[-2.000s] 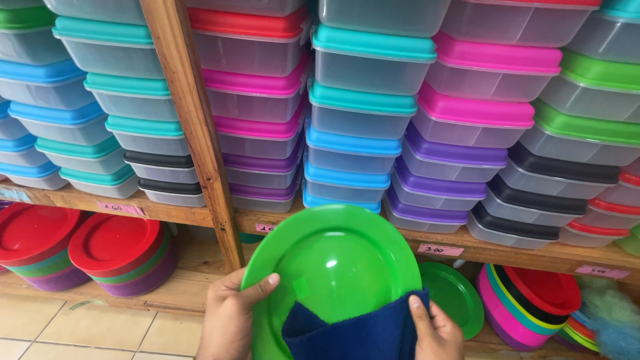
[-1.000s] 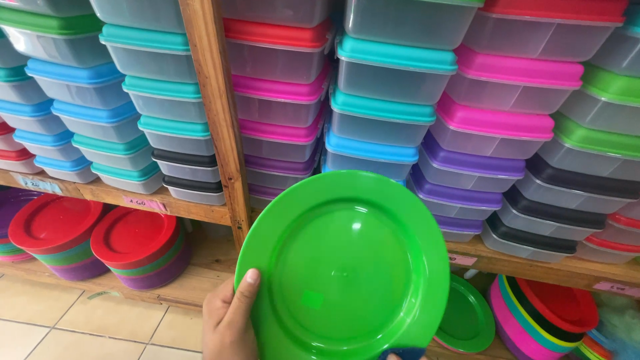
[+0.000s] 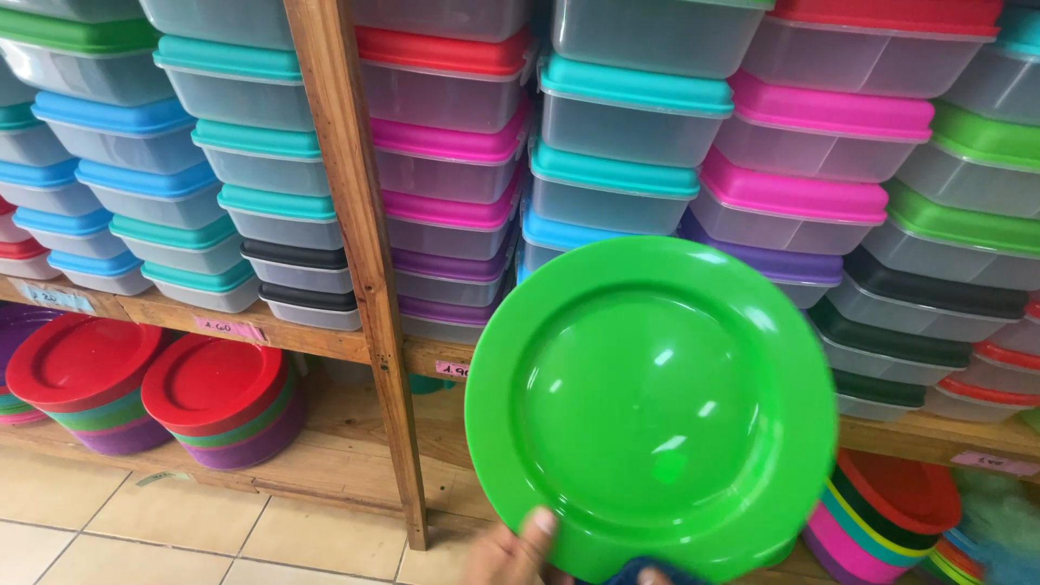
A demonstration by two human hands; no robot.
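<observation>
A green plastic plate (image 3: 642, 398) is held up before the shelves, its front facing me. My left hand (image 3: 512, 548) grips the plate's lower left rim, thumb on the front and fingers behind. At the bottom edge of the plate, a fingertip of my right hand (image 3: 652, 577) shows against a dark blue cloth (image 3: 621, 571). The rest of that hand is out of view or behind the plate. Light glints off the plate's smooth centre.
Stacks of clear plastic containers with coloured lids (image 3: 638, 85) fill the wooden shelf. A wooden post (image 3: 366, 244) slants down in front. Stacked red-topped plates (image 3: 215, 382) sit on the low board at left, with more stacked plates (image 3: 894, 504) at lower right. Floor tiles (image 3: 162, 520) show below.
The cloth, spread over the plate's lower front two seconds ago, now shows only at its bottom edge. My right hand has moved down from the plate's right side to its bottom.
</observation>
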